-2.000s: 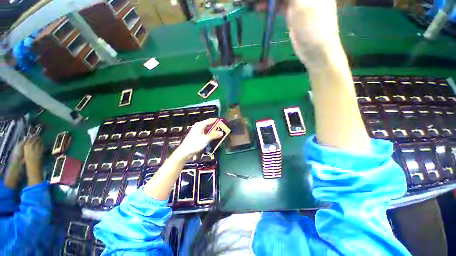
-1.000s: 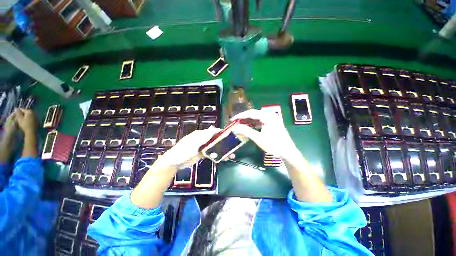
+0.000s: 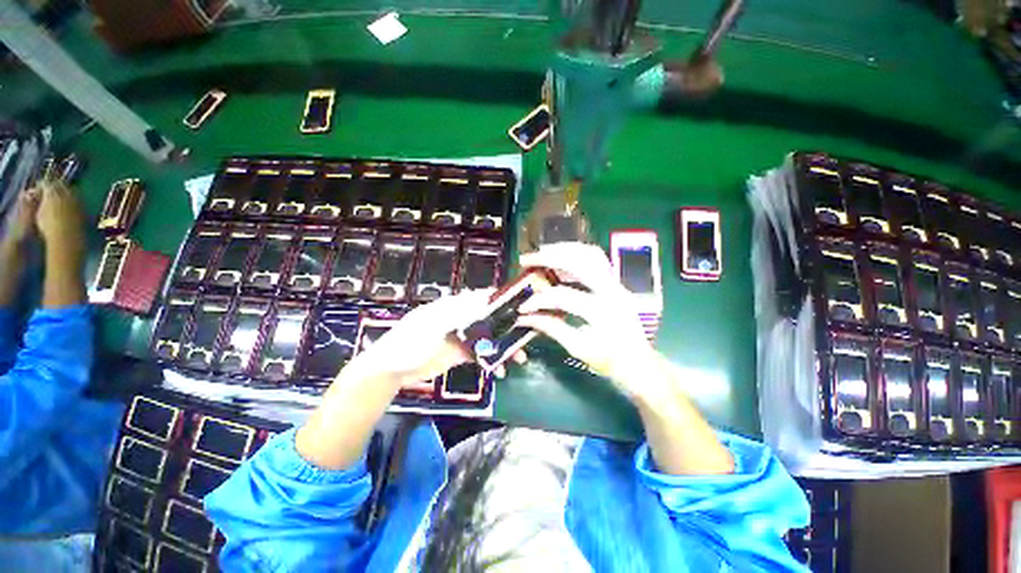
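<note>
A red-and-gold phone (image 3: 500, 321) is held tilted between both hands, in front of the press. My left hand (image 3: 431, 336) grips its left end. My right hand (image 3: 582, 308) holds its right and upper side; the fingers hide part of it. The green hand press (image 3: 605, 101) stands behind, its brown fixture (image 3: 556, 221) partly hidden by my right hand. A stack of phone parts (image 3: 637, 269) lies right of my right hand, partly covered by it. Another phone (image 3: 701, 244) lies flat to the right of the stack.
The left tray (image 3: 336, 257) holds rows of phones; the right tray (image 3: 896, 302) stands raised with liner sheets (image 3: 778, 336) sticking out. Loose phones (image 3: 318, 111) lie beyond the left tray. The press lever (image 3: 717, 39) slants at top. A co-worker's hands (image 3: 50, 213) show at far left.
Both hands came together on the phone; my right hand came down from the lever. Since one second ago the phone has turned slightly in my hands, and the view has shifted.
</note>
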